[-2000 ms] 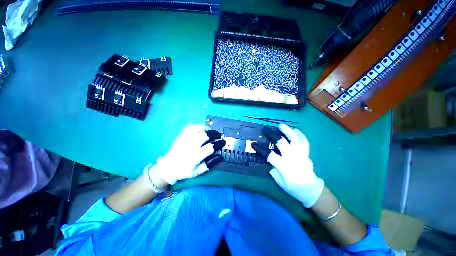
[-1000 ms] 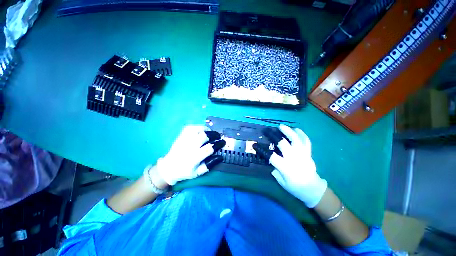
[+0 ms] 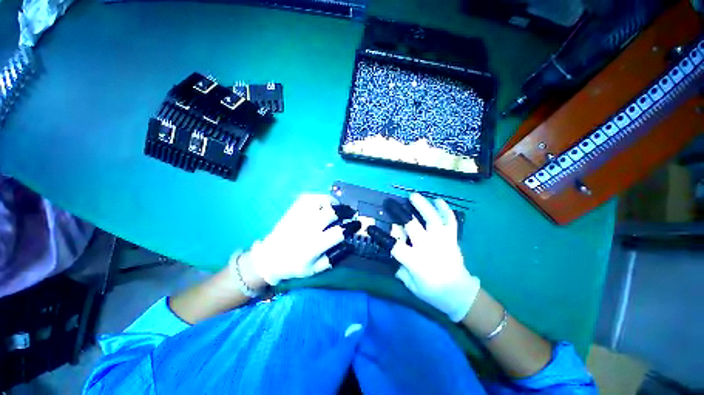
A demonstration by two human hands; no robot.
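A flat black assembly jig [image 3: 361, 195] lies on the green bench close to my body. A black finned heat sink [image 3: 364, 245] sits in it, with a pale square piece [image 3: 363, 224] at its top edge, partly hidden by my fingers. My left hand [image 3: 301, 241], in a white glove with black fingertips, has its fingertips on the left part of the heat sink and the pale piece. My right hand [image 3: 434, 254], gloved alike, has its fingertips on the right side of the same piece. A firm grip cannot be made out.
A black screw tray [image 3: 485, 127] stands behind the jig, with thin tweezers [image 3: 432, 193] between. Finished heat sink assemblies [image 3: 197, 131] are clustered left. An electric screwdriver [image 3: 567, 65] and an orange-brown board [image 3: 571, 200] bearing a component tube [image 3: 617, 123] are right.
My right hand has moved left, its fingertips now close to my left fingertips over the heat sink. The view has shifted, so the tray and board appear further right.
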